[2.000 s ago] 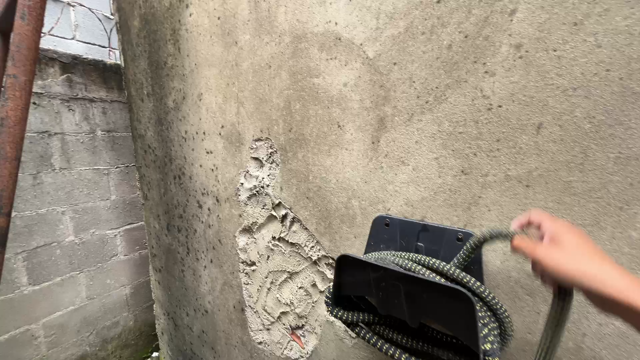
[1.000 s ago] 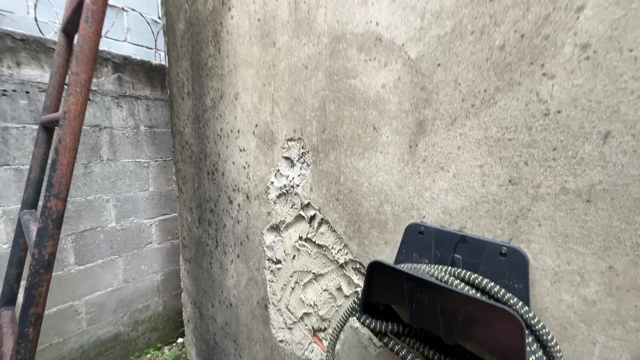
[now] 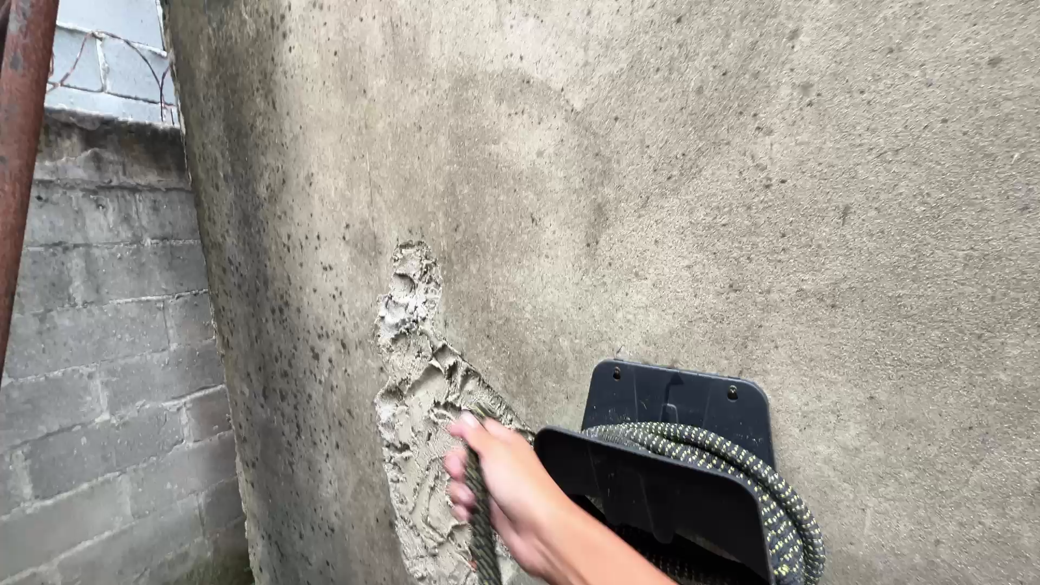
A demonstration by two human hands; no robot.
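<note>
My right hand (image 3: 500, 479) is closed around a dark braided hose (image 3: 483, 520) with light flecks, which hangs down from my fist past the bottom edge. The hand is left of a black plastic hose holder (image 3: 658, 487) mounted on the wall, in front of a patch of rough mortar. Coils of the same hose (image 3: 764, 479) lie over the holder and drop down its right side. The lower part of the coils is cut off by the frame. My left hand is out of view.
The rendered concrete wall (image 3: 731, 203) bears a rough, uneven mortar patch (image 3: 414, 390). A grey block wall (image 3: 106, 349) stands at the left, with wires (image 3: 122, 49) above it. A rusty metal post (image 3: 20, 146) rises at the left edge.
Two seconds ago my right hand held the hose at the right of the holder; one second ago it was out of view. It is now at the holder's left, gripping hose.
</note>
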